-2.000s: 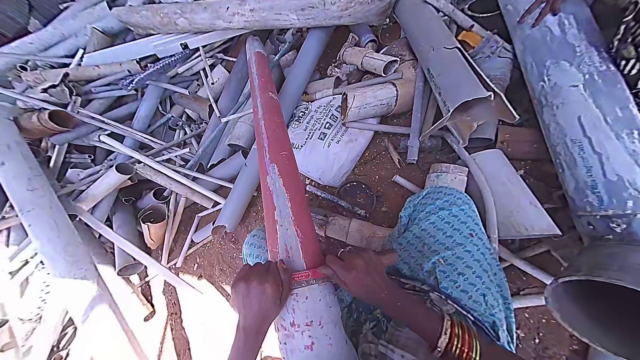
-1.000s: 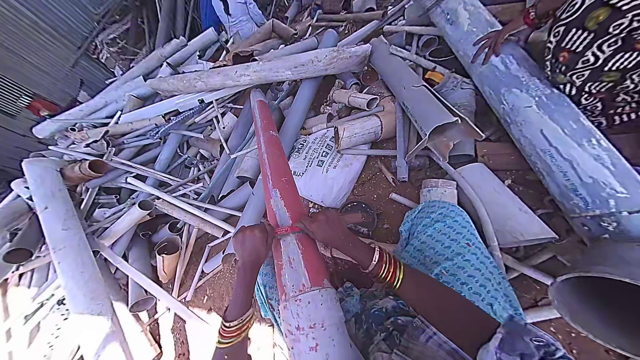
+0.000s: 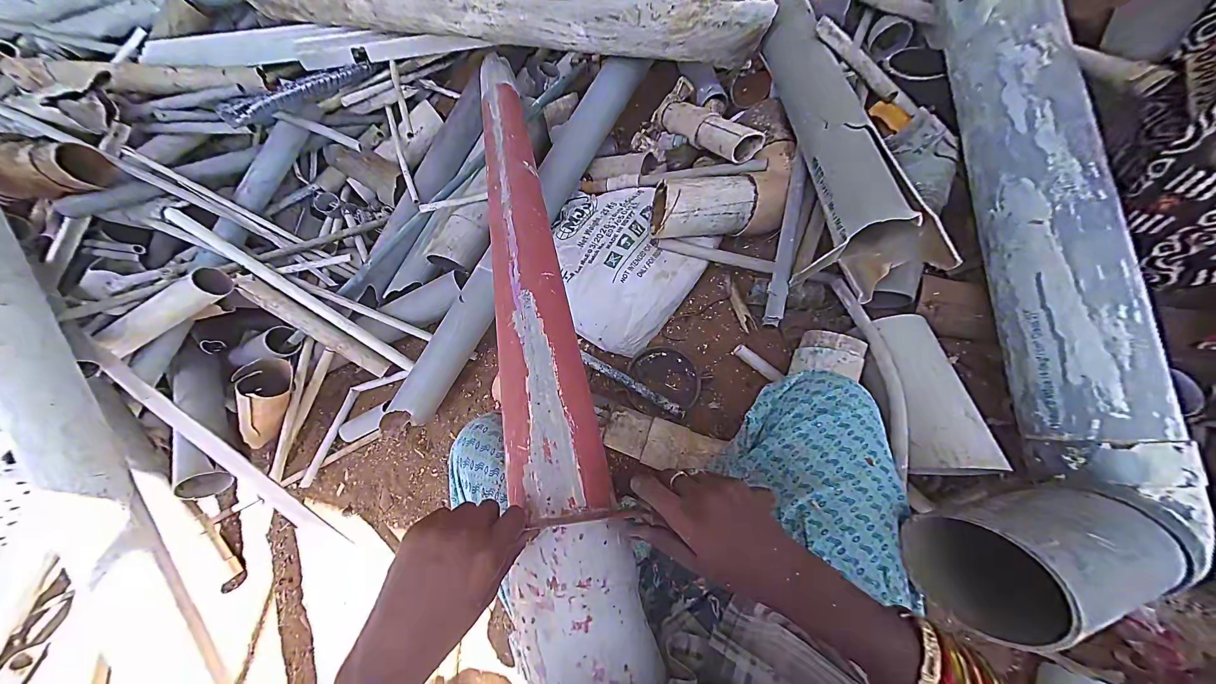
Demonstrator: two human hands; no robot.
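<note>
A long plastic pipe [image 3: 537, 313], its far part coated red with a bare grey strip and its near part pale with red specks, runs away from me between my knees. Across it lies a thin scraping blade [image 3: 575, 519] at the border of the red and pale parts. My left hand [image 3: 465, 546] grips the blade's left end, thumb at the pipe's edge. At the right end, my right hand [image 3: 708, 527] holds the blade, wearing a ring, with bangles at the wrist. The blade's ends are partly hidden by my fingers.
Piled pipe offcuts [image 3: 256, 190] cover the left and far ground. A white printed sack [image 3: 627, 275] lies beyond my knees. To the right are a split grey pipe [image 3: 836, 142] and a wide grey pipe [image 3: 1054, 237] with its open end near me. Patterned cloth shows at the right edge.
Both hands have moved down the pipe toward me since one second ago, still holding the blade. The other person's hand on the wide grey pipe is out of view now. The view has tilted down.
</note>
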